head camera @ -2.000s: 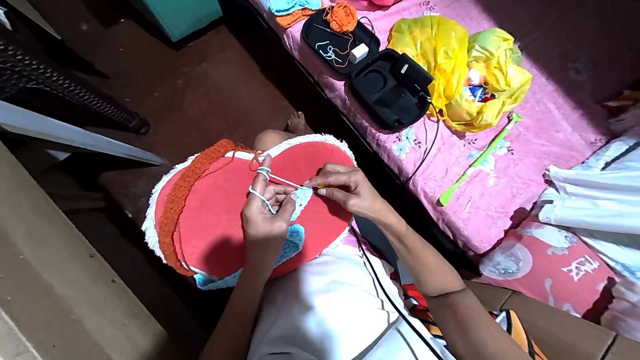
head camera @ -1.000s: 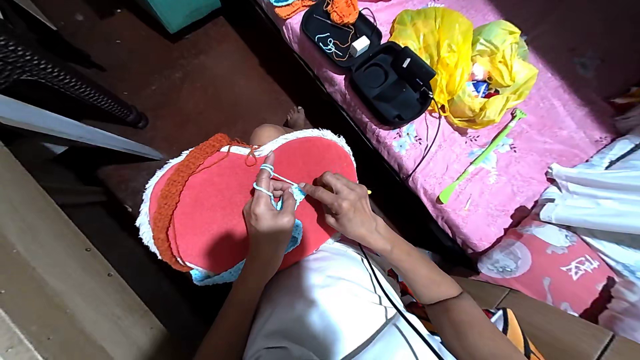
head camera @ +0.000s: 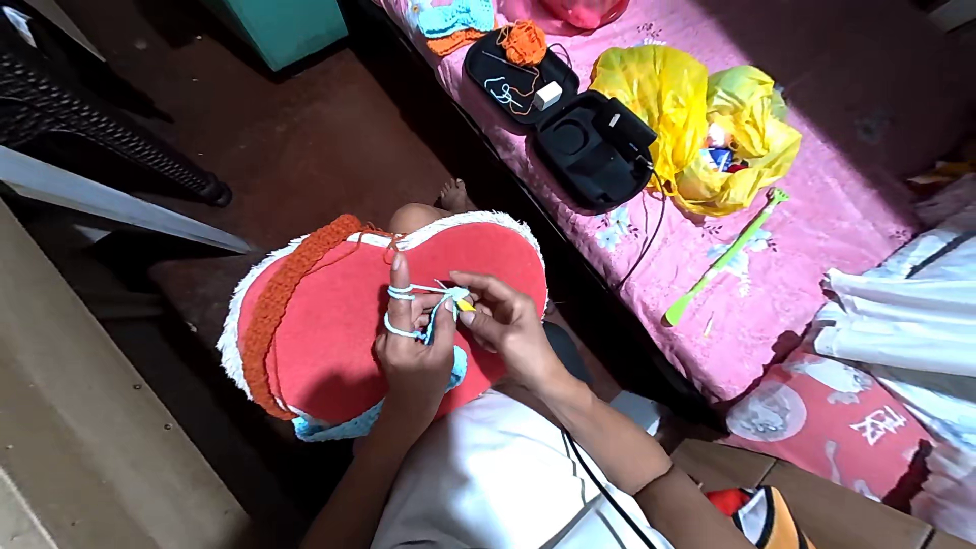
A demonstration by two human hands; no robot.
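Light blue yarn (head camera: 401,293) loops around the raised index finger of my left hand (head camera: 415,343), whose thumb and other fingers pinch the blue crocheted piece (head camera: 456,296). My right hand (head camera: 507,320) holds a crochet hook with a yellow handle (head camera: 464,306) at that piece; its tip is hidden in the stitches. Beneath both hands lies a red heart-shaped mat with a white fluffy edge (head camera: 335,335), on my lap. An orange crocheted band (head camera: 278,320) crosses its left side, and a light blue crocheted strip (head camera: 343,427) runs along the lower edge.
On the pink bedspread (head camera: 823,229) are an open black case (head camera: 595,152) with an orange yarn ball (head camera: 523,43), yellow plastic bags (head camera: 656,91) and a green stick-like plastic tool (head camera: 724,259). A black cable (head camera: 602,488) passes by my right forearm. A dark woven chair (head camera: 107,114) stands at left.
My right hand has shifted and turned slightly at the crocheted piece, and the hook's yellow handle now shows between the hands. The left index finger stays raised with yarn around it.
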